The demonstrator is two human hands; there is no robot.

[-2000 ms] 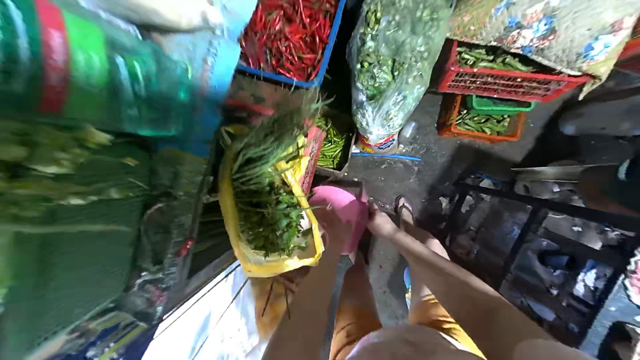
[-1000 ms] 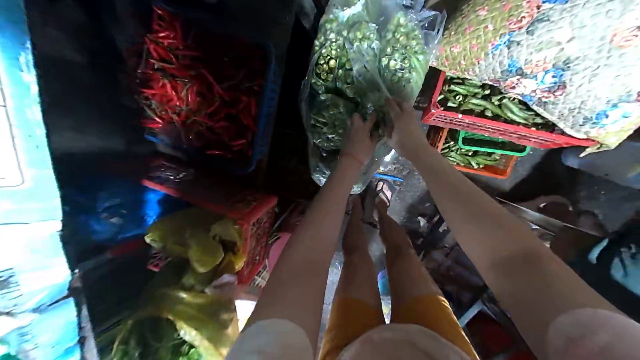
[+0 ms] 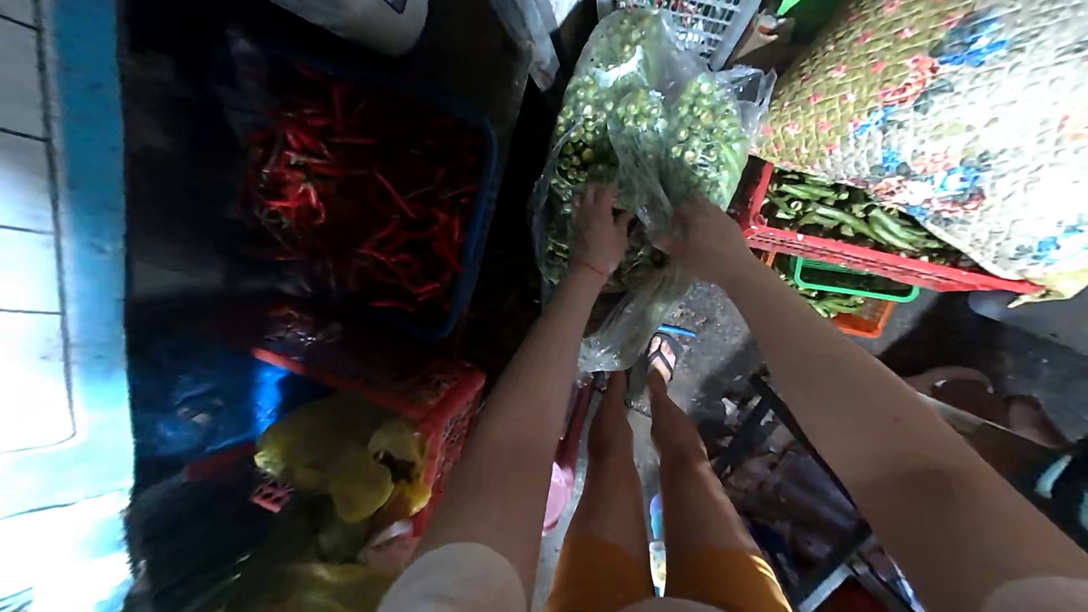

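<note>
A large clear plastic bag full of green vegetables, perhaps okra, stands in front of me. My left hand is in the bag's opening with its fingers down among the vegetables; whether it grips any is hidden. At the bag's right side, my right hand has the plastic film gathered in its fingers. The near part of the bag hangs loose below both hands.
To the left is a blue crate of red chillies, with a red crate and yellow plastic bag nearer me. At right, a woven floral sack lies over a red crate of green pods. A dark metal frame stands lower right.
Two seconds ago my hands were at a pink object beside a yellow bag of leafy greens; now they are at the clear bag. The view has shifted strongly. Since one second ago, my hands have spread apart.
</note>
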